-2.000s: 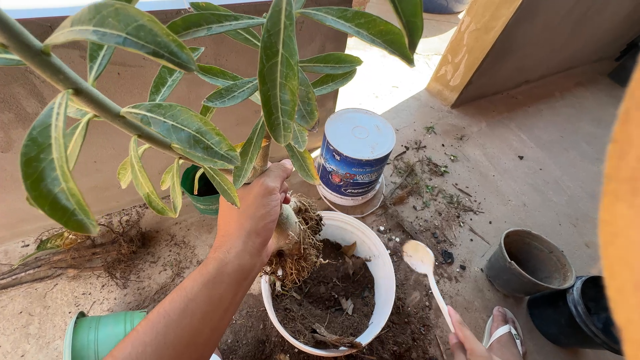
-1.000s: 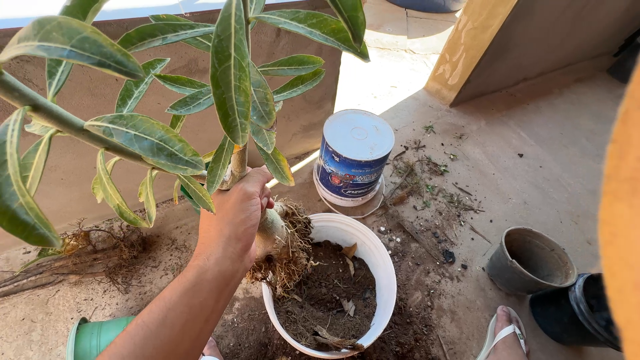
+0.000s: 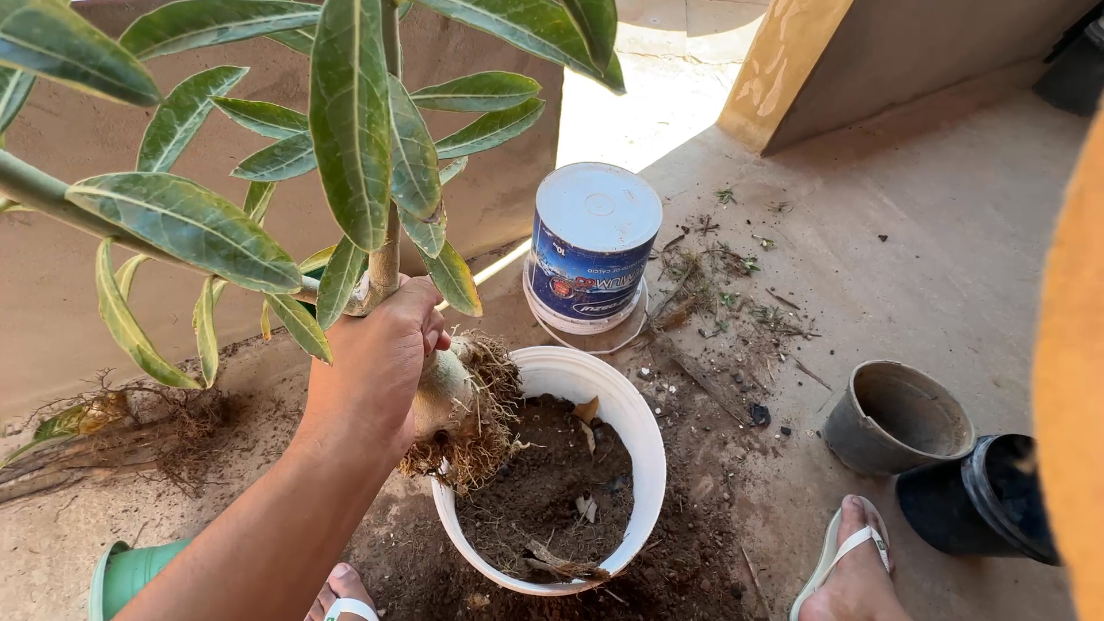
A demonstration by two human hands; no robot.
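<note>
My left hand (image 3: 379, 362) grips the trunk of a leafy plant (image 3: 349, 129) just below where it branches. The plant leans, its swollen base and root ball (image 3: 470, 414) hanging at the left rim of a white plastic bucket (image 3: 645, 483). Dark soil (image 3: 552, 492) with dry leaf scraps partly fills that bucket; where the roots overlap the rim, I cannot tell whether they touch it. Long green leaves cover the upper left of the view. My right hand is out of view, and so is the white spoon.
Behind the bucket, a blue and white paint bucket (image 3: 595, 250) stands upside down. Right are a grey pot (image 3: 897, 423), a black pot (image 3: 975, 500) and my sandalled foot (image 3: 854, 552). A green pot (image 3: 138, 569) lies lower left. Pulled roots (image 3: 164, 431) lie by the wall.
My right hand, seen two seconds ago with a white spoon, has left the view. My left hand still grips the trunk; the plant has shifted a little.
</note>
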